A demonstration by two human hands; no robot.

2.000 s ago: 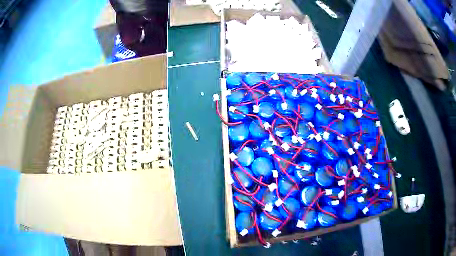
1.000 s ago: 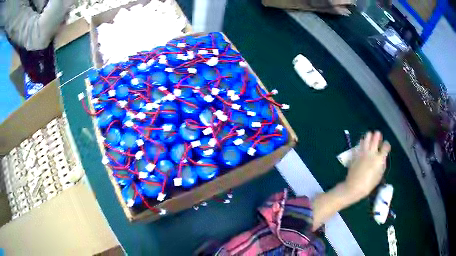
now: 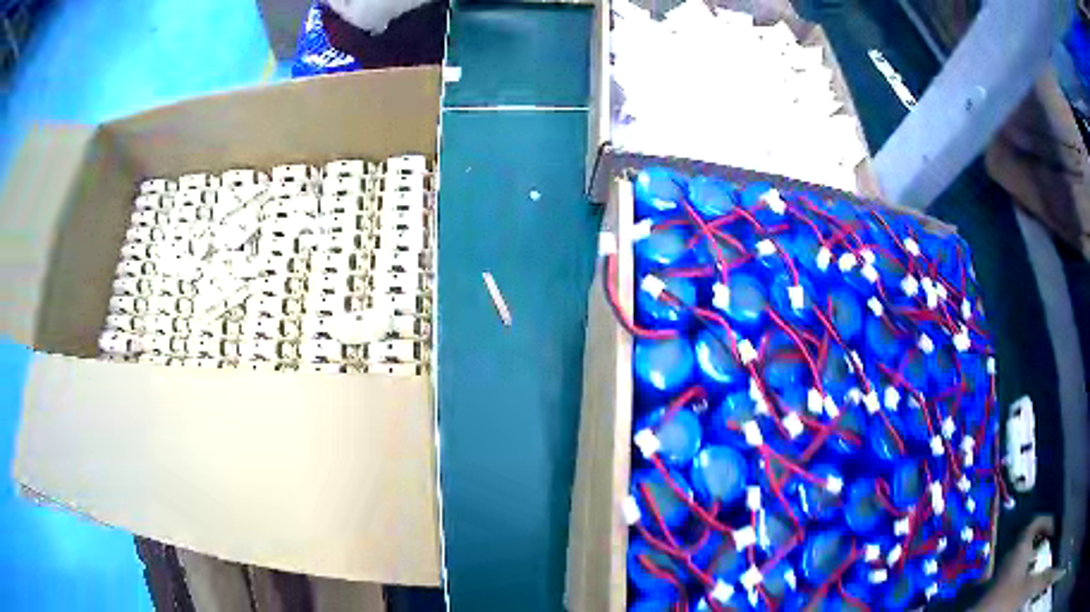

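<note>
A brown battery carton stands at the right, packed with upright blue battery cells. Red wires with small white connectors lie tangled on top. My right hand shows small and blurred at the lower right, partly cut off. Its fingers are at a white part; whether they grip it is unclear. My left hand is out of the picture. A white shell lies on the green surface above my right hand. At the left, an open housing carton holds tight rows of cream parts.
An open box of white squares stands behind the battery carton. A pale metal post slants at the upper right. A thin pale strip lies on the green bench. Part of a person shows at the top left.
The view has swung left, bringing the housing carton back into full view. My right hand, clear of the battery carton with its plaid sleeve showing a second ago, now sits at the lower right edge.
</note>
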